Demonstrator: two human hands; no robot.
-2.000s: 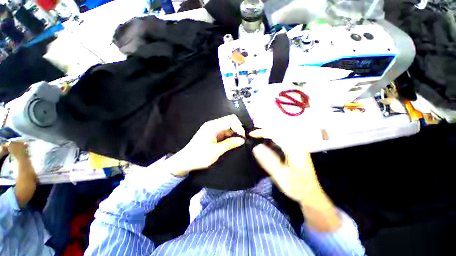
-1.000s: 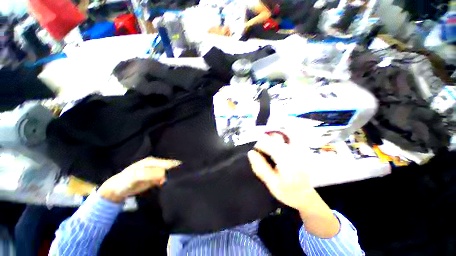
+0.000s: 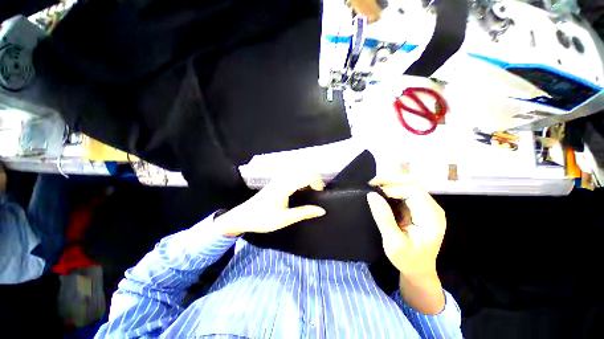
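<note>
A black garment piece (image 3: 271, 86) covers the table left of the sewing machine and hangs over the front edge onto my lap. My left hand (image 3: 275, 208) pinches its edge between thumb and fingers. My right hand (image 3: 414, 228) pinches the same edge further right. A thin pale seam line runs between my hands, and a pointed flap of cloth stands above it. The white sewing machine head (image 3: 391, 40) is behind, its needle area (image 3: 348, 83) beside the cloth. Scissors with red handles (image 3: 422, 110) lie on the table right of the needle area.
A black strip (image 3: 442, 40) hangs on the machine head. Small orange-handled tools (image 3: 501, 140) lie at the right. Two tan tape pieces, one here (image 3: 452, 172), are near the table's front edge (image 3: 503, 186). A grey machine part (image 3: 18, 63) is at far left. Another person's blue sleeve (image 3: 16, 235) shows.
The view has moved closer and tilted down. My left hand has moved right, nearer my right hand, onto the cloth edge. The garment has shifted, uncovering some white table front.
</note>
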